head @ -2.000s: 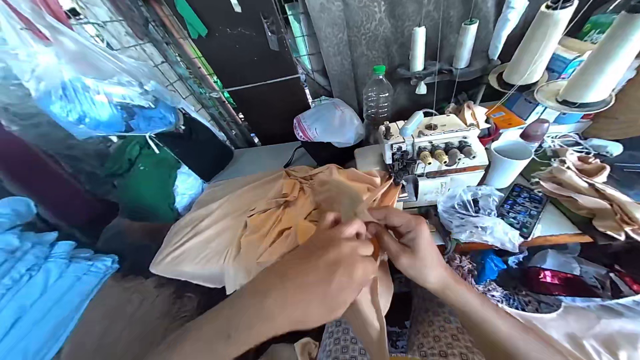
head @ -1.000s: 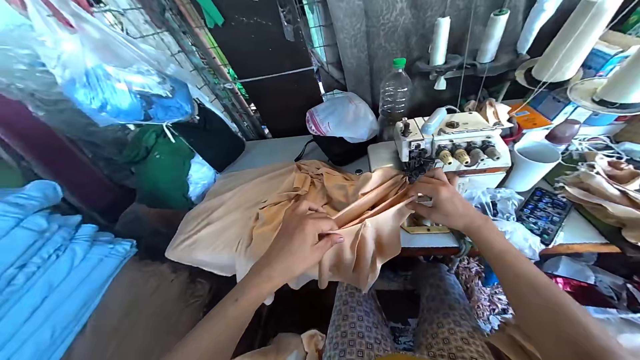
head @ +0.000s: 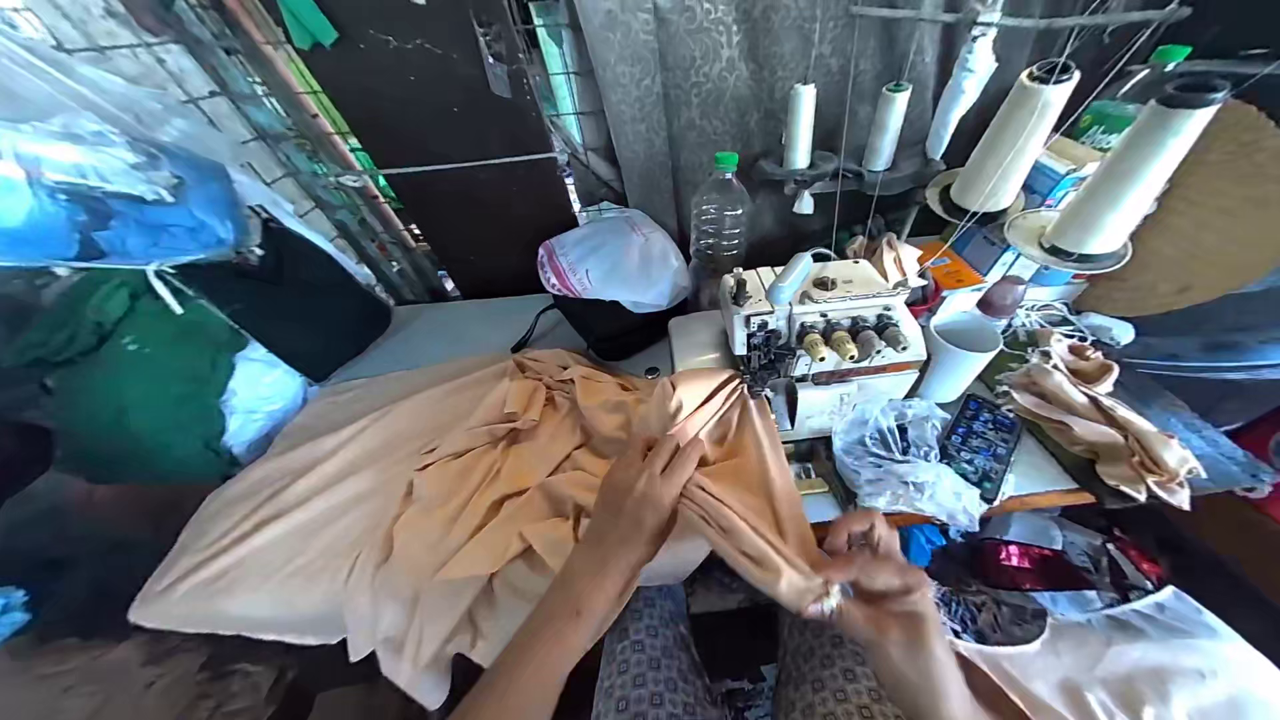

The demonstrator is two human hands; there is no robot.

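Peach fabric (head: 500, 480) lies in folds over the table, its upper right part reaching the needle area of a white overlock sewing machine (head: 850, 345). My left hand (head: 640, 500) rests on the fabric just left of the machine, fingers bent over a fold; whether it pinches the cloth is unclear. My right hand (head: 875, 570), blurred, is at the lower right by the table's front edge and holds the gathered end of the fabric, which stretches down from the machine. White thread cones (head: 1135, 165) and smaller white spools (head: 799, 125) stand behind the machine.
A clear plastic bottle (head: 720, 225) and a bagged bundle (head: 615, 260) stand behind the fabric. Right of the machine are a white cup (head: 958, 352), a crumpled plastic bag (head: 900, 460), a phone (head: 982, 445) and more peach fabric (head: 1100, 410). Bags hang at the left.
My right hand has moved from beside the machine's needle area down toward me, with a fabric end in it. My left hand has moved up the cloth, closer to the machine.
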